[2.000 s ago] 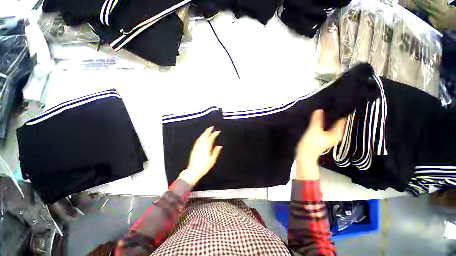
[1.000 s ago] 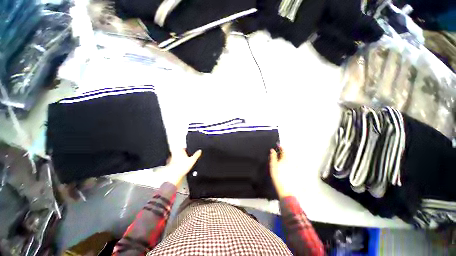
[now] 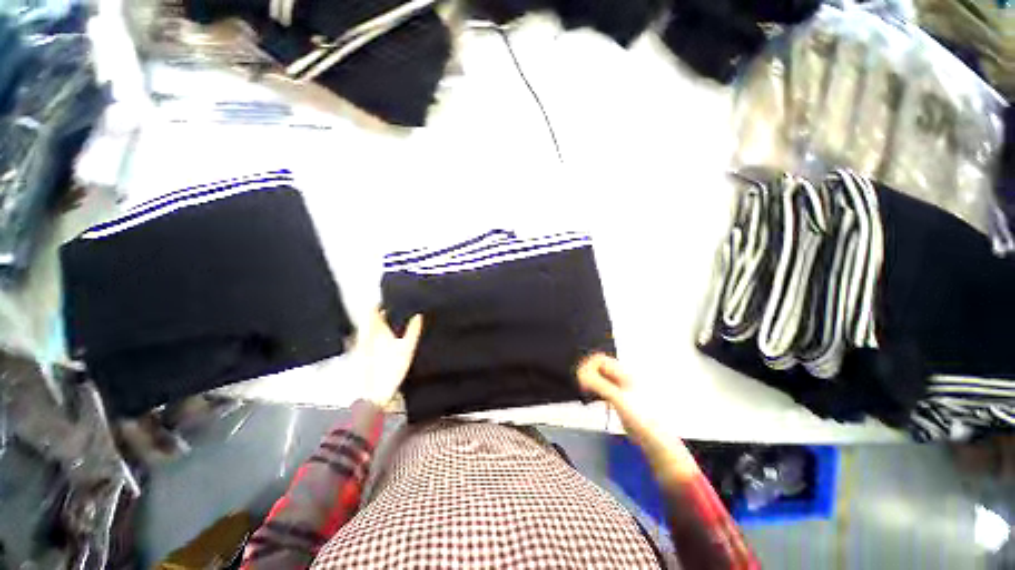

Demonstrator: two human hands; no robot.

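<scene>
A pair of black track pants (image 3: 501, 328) lies folded into a flat rectangle on the white table in front of me, white stripes along its far edge. My left hand (image 3: 392, 354) is at its left edge, thumb on top and fingers at the side. My right hand (image 3: 607, 376) is at its lower right corner, fingers curled; the fingertips are blurred. Another folded black pair (image 3: 206, 295) lies to the left. A stack of folded pants (image 3: 796, 273) with looped white stripes is at the right.
Loose black garments (image 3: 390, 72) lie at the table's far edge. A thin dark cord (image 3: 534, 95) lies on the white table (image 3: 634, 145). Polybagged garments (image 3: 868, 100) are at the far right, more clear plastic at the left. A blue bin (image 3: 824, 484) is below the table edge.
The pants' long right part has been folded over into a compact rectangle. My right hand has moved from the stack side to the lower right corner of the folded pants.
</scene>
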